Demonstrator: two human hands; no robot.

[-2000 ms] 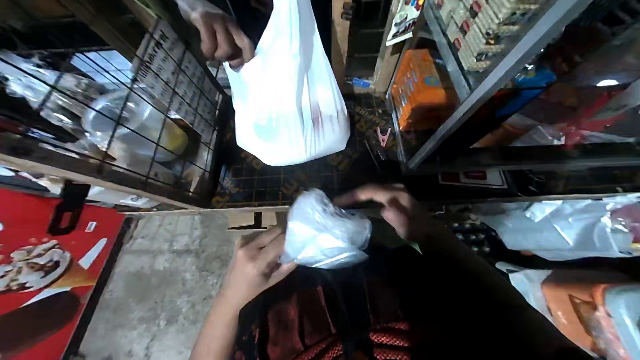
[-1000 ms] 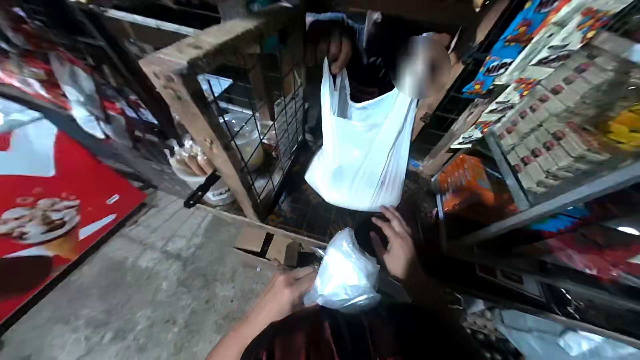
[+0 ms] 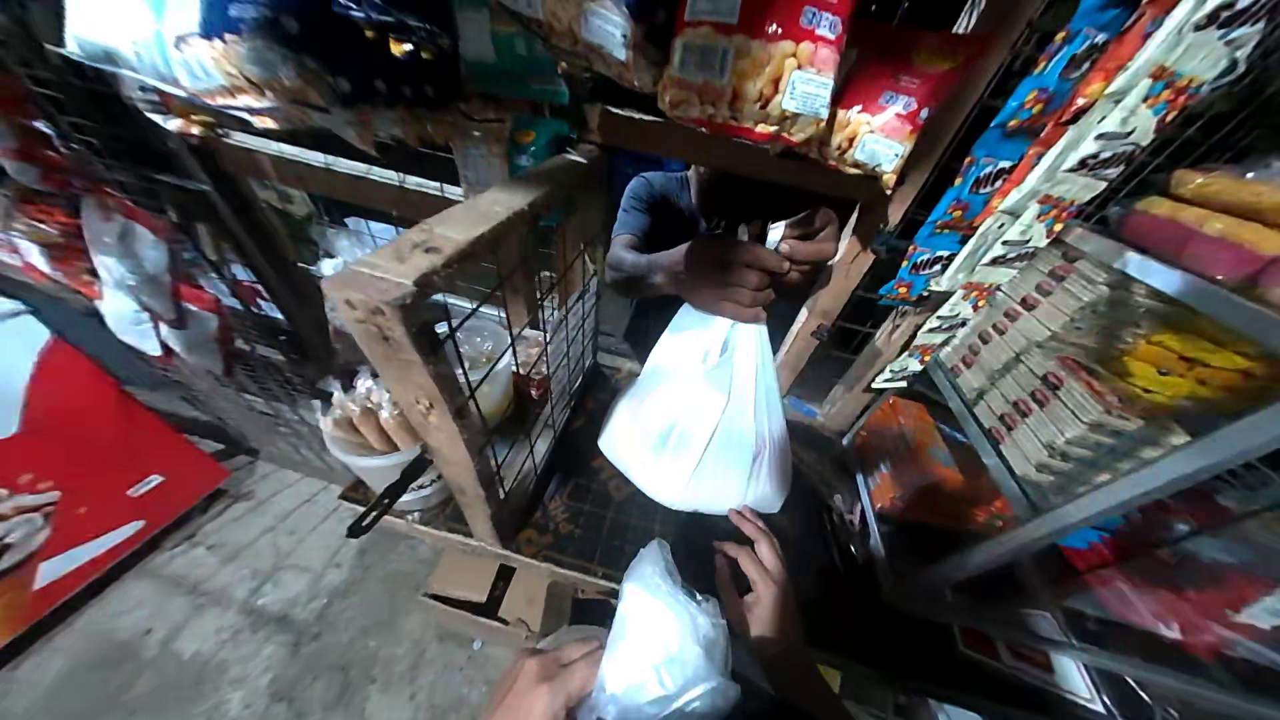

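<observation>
At the bottom centre, my left hand (image 3: 548, 680) grips the side of a small translucent plastic bag (image 3: 665, 640) with something white inside. My right hand (image 3: 762, 580) is just to the right of that bag, fingers apart and pointing up, its fingertips at the lower edge of a larger white plastic carrier bag (image 3: 700, 420). Another person's two hands (image 3: 750, 262) hold the carrier bag by its gathered top, in the opening of a wooden frame. The contents of both bags are hidden.
A wooden gate with wire mesh (image 3: 400, 290) stands open at left, beside a tub of wrapped cones (image 3: 375, 440). Snack packs (image 3: 755, 70) hang above. At right is a metal-framed display case (image 3: 1100, 480). A cardboard box (image 3: 490, 590) lies below the counter edge.
The other person now has both hands at the top of the carrier bag, whose handles were spread apart a second ago. The view has tilted upward.
</observation>
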